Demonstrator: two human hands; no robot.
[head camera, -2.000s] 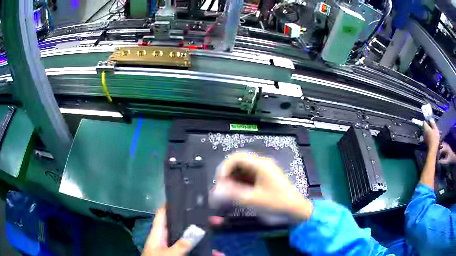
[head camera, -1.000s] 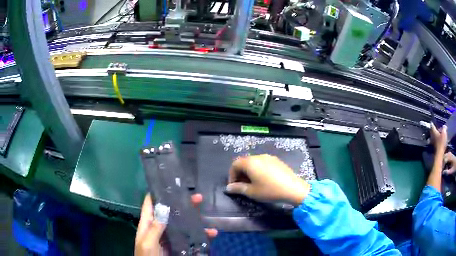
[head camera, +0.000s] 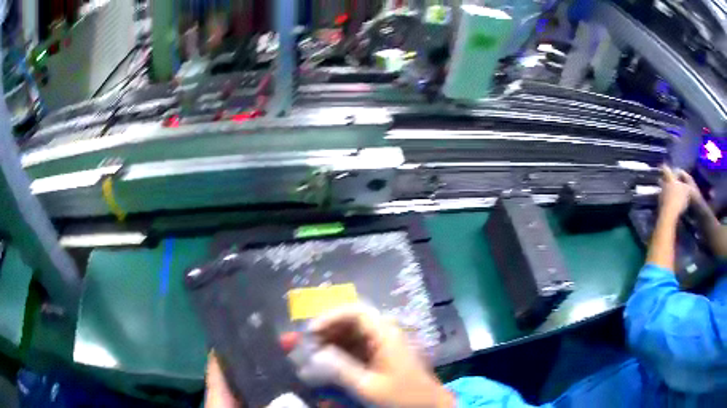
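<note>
A black fixture bar (head camera: 247, 327) lies slanted in front of me, over the left part of the black tray (head camera: 450, 323). My left hand (head camera: 217, 386) holds the bar from below at its near end; it is partly cut off by the bottom edge, with a white wrap on a finger. My right hand (head camera: 371, 358) is blurred, at the bar's right side, fingers bent together; what is between them cannot be told. Many small silvery rings (head camera: 391, 255) lie along the tray's back and right. A flat yellow rectangle (head camera: 321, 301) shows in the tray, just beyond my right hand.
Stacked black fixture bars (head camera: 528, 259) stand right of the tray. Another person's blue sleeves (head camera: 673, 307) and hands are at the far right, with black bars. The conveyor rails (head camera: 239, 179) run behind the green bench (head camera: 123, 311). The view is blurred.
The view has swung, so the scene lies further left. The yellow rectangle now shows in the tray. My right hand has moved from over the tray to the bar's side.
</note>
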